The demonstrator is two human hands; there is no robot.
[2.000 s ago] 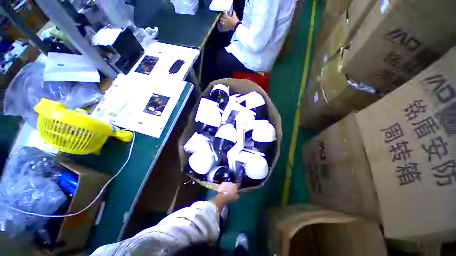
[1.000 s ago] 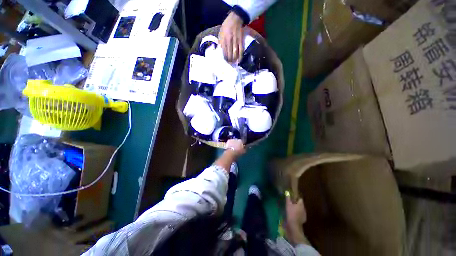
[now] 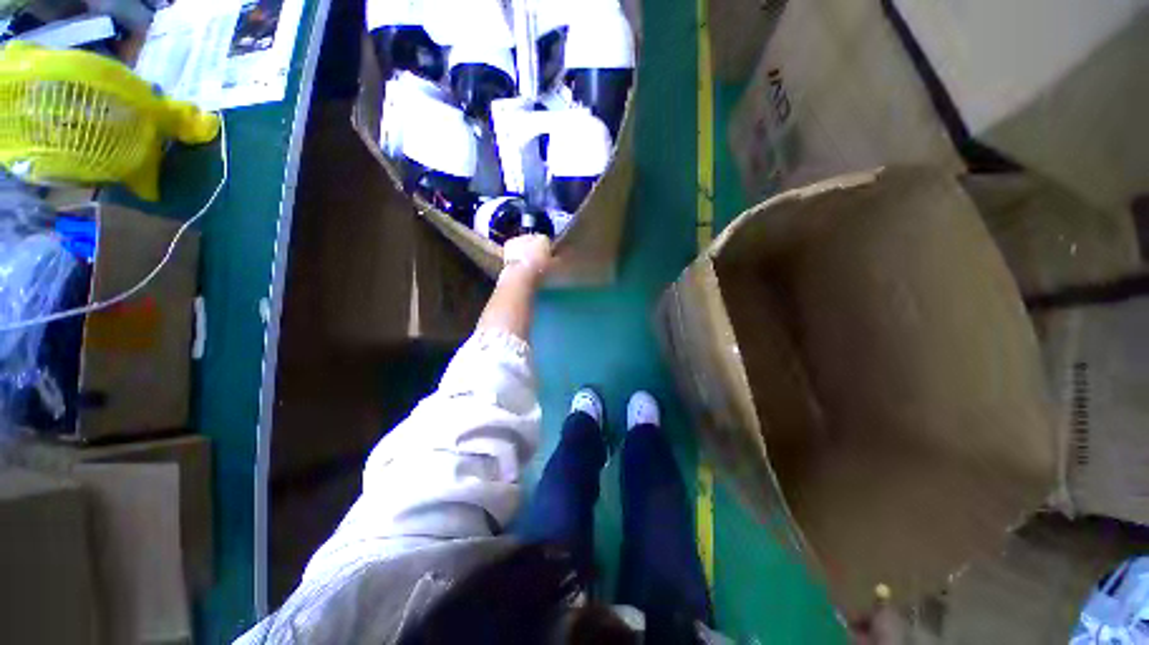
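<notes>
A carton of cameras (image 3: 586, 246) stands on the floor at the upper centre, full of white-and-black camera units (image 3: 577, 142), its top cut off by the frame edge. My left hand (image 3: 527, 252) is closed on its near rim, arm stretched forward. A large empty carton (image 3: 882, 391) is open and tilted at the right. My right hand (image 3: 876, 622) is small, dark and blurred at the bottom edge; it is at this carton's near rim, with a yellow fingertip showing over the edge.
A green bench (image 3: 240, 239) with a pale metal edge runs along the left. On it are a yellow fan (image 3: 76, 116) with a white cable, plastic bags and a box. Closed cartons (image 3: 851, 95) are stacked at the right. My feet are on the green floor beside a yellow line.
The view has shifted, so the full carton sits higher in it. The other person's hand over the cameras is out of view. My right hand has moved along the empty carton's rim to the near side.
</notes>
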